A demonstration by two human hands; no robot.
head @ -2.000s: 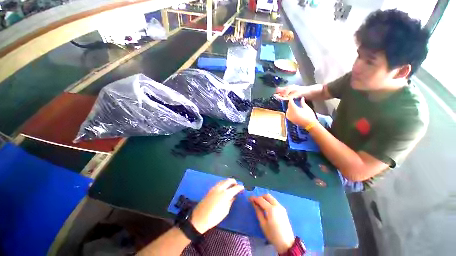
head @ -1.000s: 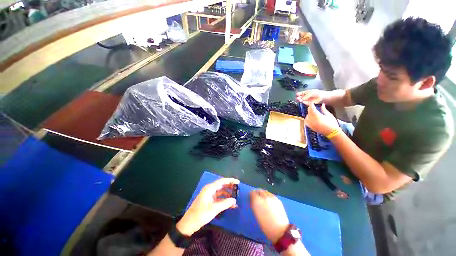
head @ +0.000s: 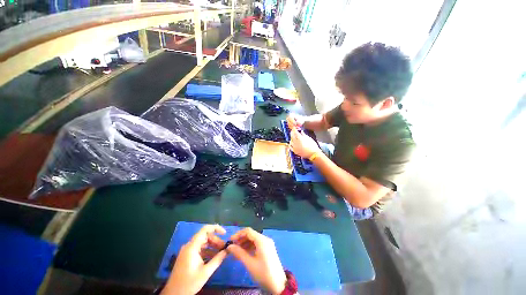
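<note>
A small black plastic part [head: 229, 244] is held between the fingertips of both my hands above the blue board [head: 305, 253]. My left hand [head: 199, 253] grips it from the left with thumb and fingers. My right hand [head: 258, 256] meets it from the right. The fingers hide most of the part, and whether a second piece is joined to it cannot be told. A few black parts [head: 172, 262] lie at the left end of the board, beside my left hand.
Heaps of loose black parts [head: 199, 183] lie beyond the board, with a shallow box [head: 271, 156] behind them. Two large clear bags [head: 104, 147] bulge at the left. A seated person [head: 369, 132] works at the right over a blue tray [head: 308, 174].
My hands have come together at the black part; a second ago they were apart, with the part in my left hand. The view has shifted, so the bench appears further left.
</note>
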